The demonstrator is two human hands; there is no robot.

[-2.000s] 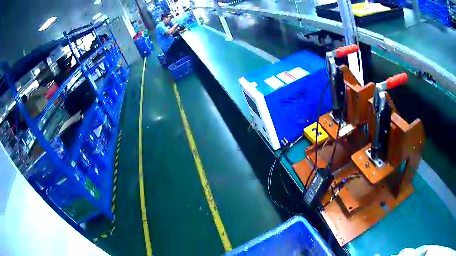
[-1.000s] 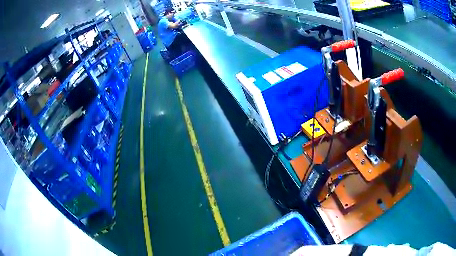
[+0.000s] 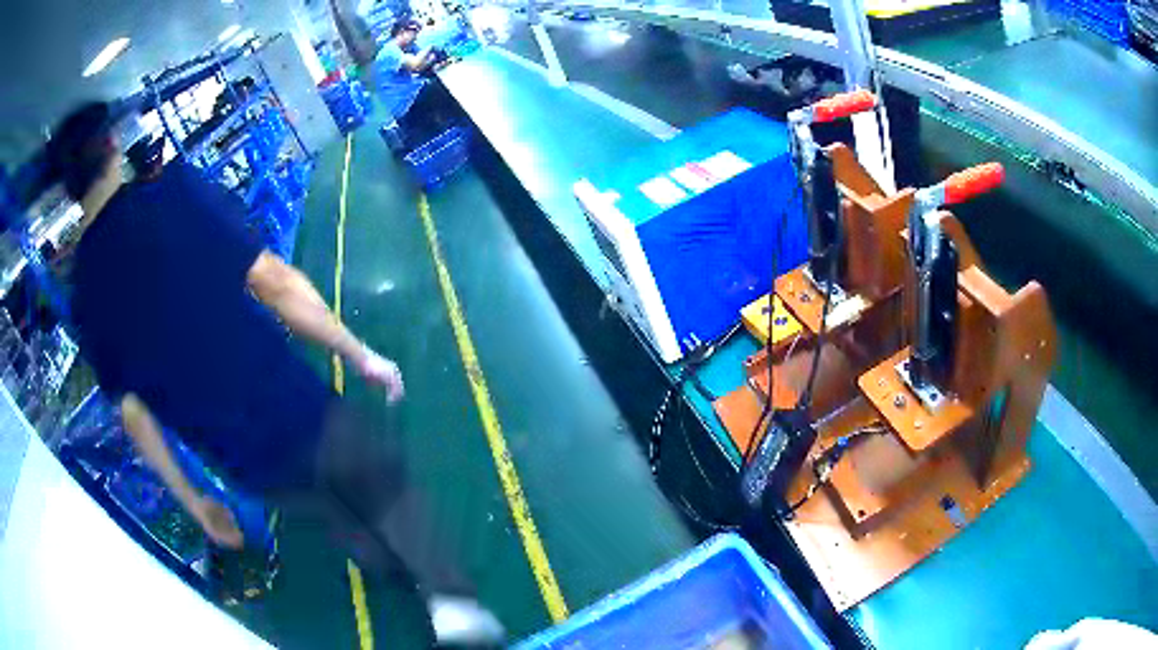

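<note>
An orange-brown toggle-clamp fixture (image 3: 876, 508) stands on the teal bench mat, with two red-handled clamps (image 3: 933, 292) upright. A small black boxy unit (image 3: 777, 460) with a label rests tilted at the fixture's left edge, thin wires at its inner end. A black cord (image 3: 660, 425) loops down over the bench edge. Neither of my hands can be made out. A white cloth-like shape (image 3: 1095, 636), perhaps my sleeve or glove, is cut off at the lower right edge.
A blue box (image 3: 718, 235) with a white front and a yellow block (image 3: 770, 319) stand behind the fixture. A blue crate (image 3: 686, 597) is at the bench edge, something pale inside. A person in dark clothes (image 3: 203, 318) is in the left aisle; another (image 3: 399, 79) sits far off.
The person in dark clothes has come into view on the left. The white shape with a black band, at the bottom a second ago, has mostly left the picture. The fixture and unit remain in place.
</note>
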